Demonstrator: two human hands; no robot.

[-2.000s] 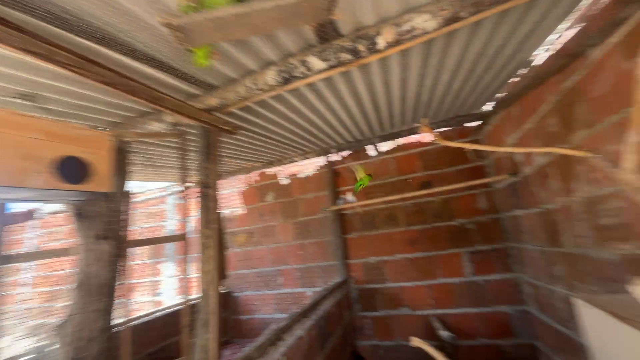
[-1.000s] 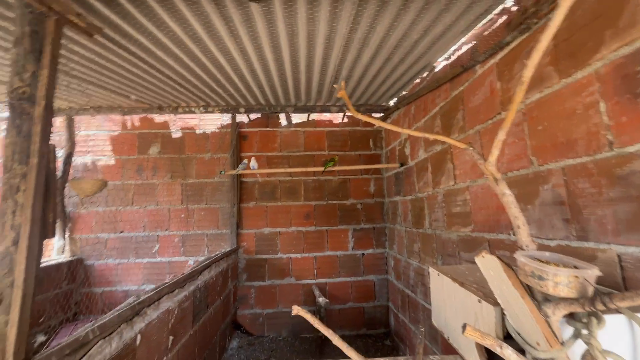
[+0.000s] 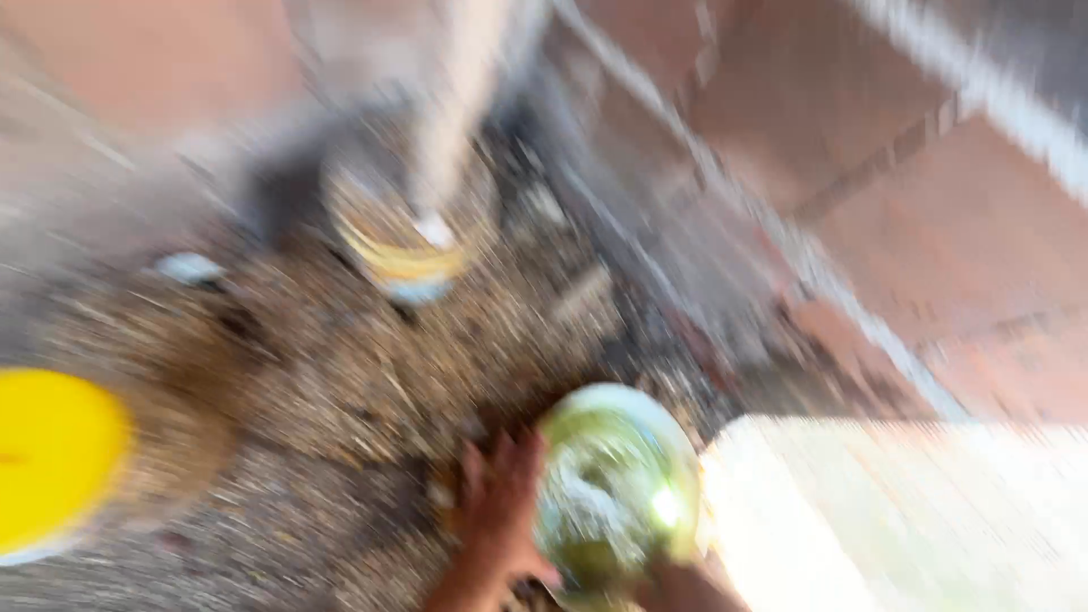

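Note:
Near the bottom centre of the blurred head view is a round, greenish bowl-like container [image 3: 616, 493] with a pale rim and what looks like water in it. My left hand [image 3: 501, 501] is at its left side, fingers spread and apparently touching the wall. My right hand [image 3: 688, 586] is at the lower right edge of the container, mostly cut off by the frame and blurred; its fingers cannot be made out.
A yellow round lid or container [image 3: 55, 459] lies at the left. A round dish [image 3: 412, 238] with a pale stick or pole [image 3: 459, 102] over it is further up. Litter-strewn ground [image 3: 340, 357] meets a brick wall [image 3: 850, 170]. A bright pale surface [image 3: 918, 510] stands at the lower right.
The view has swung down from the roof, perch and brick walls to the ground. Both hands and the greenish container are now in view; neither earlier frame shows them.

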